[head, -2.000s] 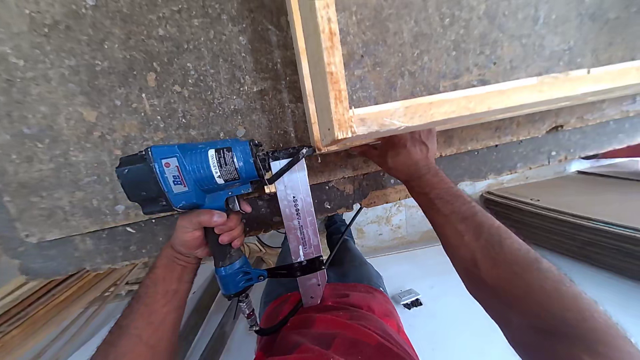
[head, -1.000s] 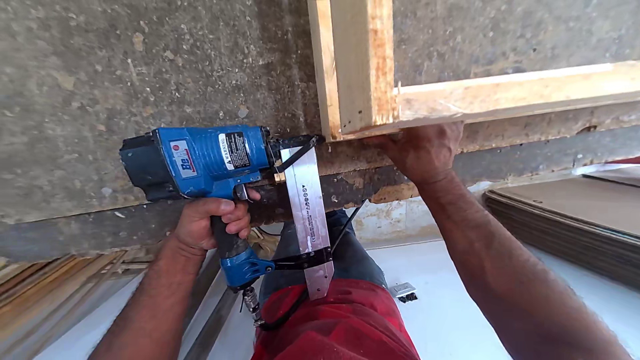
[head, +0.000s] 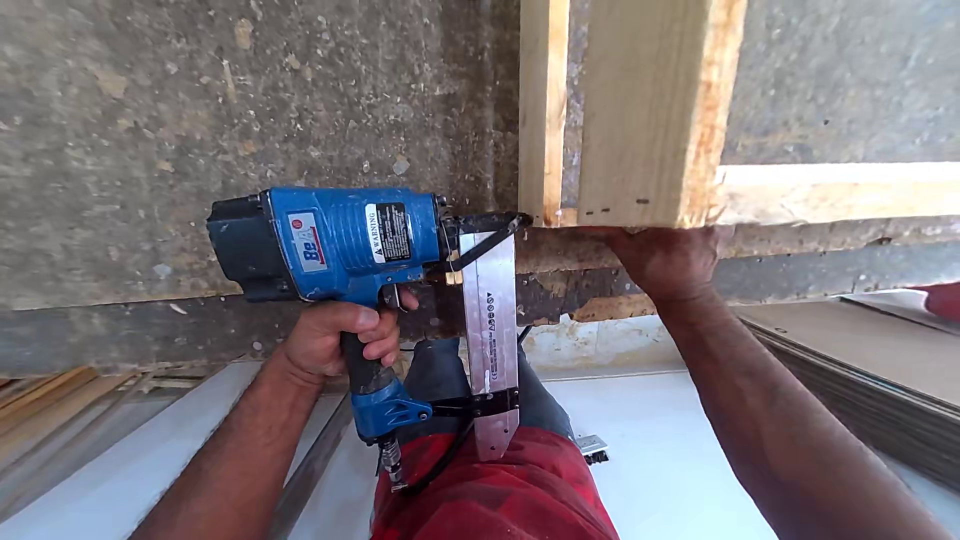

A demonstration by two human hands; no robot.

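Note:
My left hand (head: pixel 349 334) grips the handle of a blue pneumatic nailer (head: pixel 352 240) made by BeA, its forefinger at the trigger. The nailer lies sideways with its silver magazine (head: pixel 491 337) toward my body. Its black nose meets the near left corner of a wooden frame (head: pixel 637 112). At that end a narrow outer strip (head: pixel 541 112) stands beside a wide board, with a slim gap between them. My right hand (head: pixel 667 255) is at the frame's near edge, below the wide board; its fingertips are hidden under the wood. Small fastener marks show near the board's end.
The frame rests on a worn, stained workbench (head: pixel 300 112) with a dark front edge. Stacked flat panels (head: pixel 862 360) stand at the lower right, and wooden strips (head: pixel 45 405) lie at the lower left. An air hose fitting (head: pixel 391 461) hangs under the nailer's handle.
A narrow strip now stands apart from the wide board at the frame's left end, and more of that board's face shows. The nailer stays at the corner in my left hand.

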